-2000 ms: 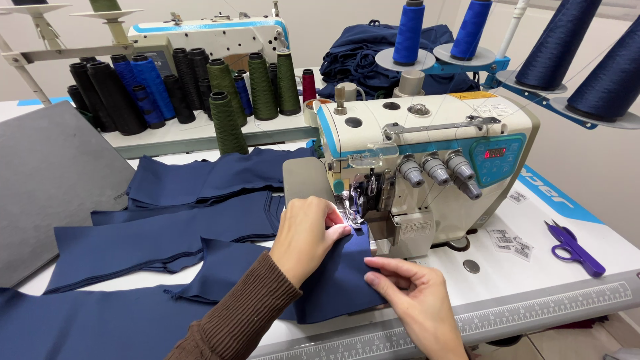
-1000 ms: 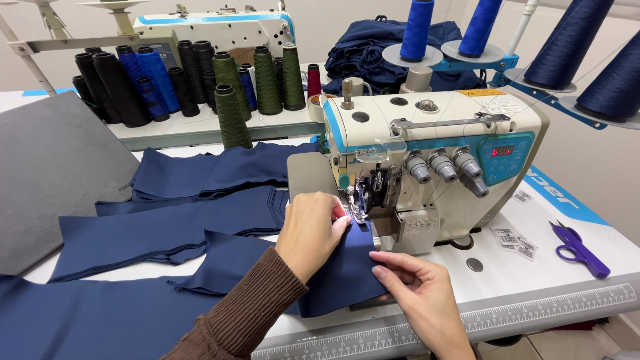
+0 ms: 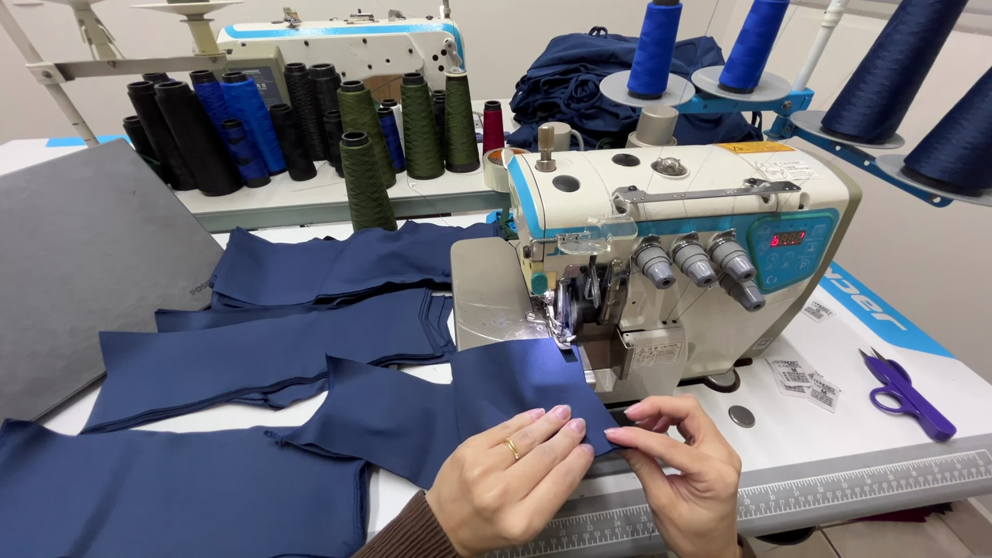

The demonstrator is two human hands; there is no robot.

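Observation:
A navy fabric piece (image 3: 519, 380) lies at the front of a white Jack overlock sewing machine (image 3: 697, 201), its far edge at the presser foot (image 3: 564, 335). My left hand (image 3: 515, 480), with a ring on one finger, rests flat on this fabric near its front edge, fingers close together. At the fabric's near right corner, my right hand (image 3: 682, 465) pinches the edge between thumb and index finger. The piece continues left into more navy fabric (image 3: 380, 411). Stacks of navy fabric pieces (image 3: 256, 356) lie to the left.
Purple thread snips (image 3: 903, 395), small printed labels (image 3: 806, 384) and a metal disc (image 3: 741, 416) lie on the right. A measuring scale (image 3: 860, 484) runs along the front edge. A grey board (image 3: 93, 263) is at left. Thread cones (image 3: 422, 128) stand behind, near a navy cloth pile (image 3: 573, 74).
My left hand has moved from beside the presser foot towards the front edge and now lies on the fabric. My right hand still holds the fabric's right edge.

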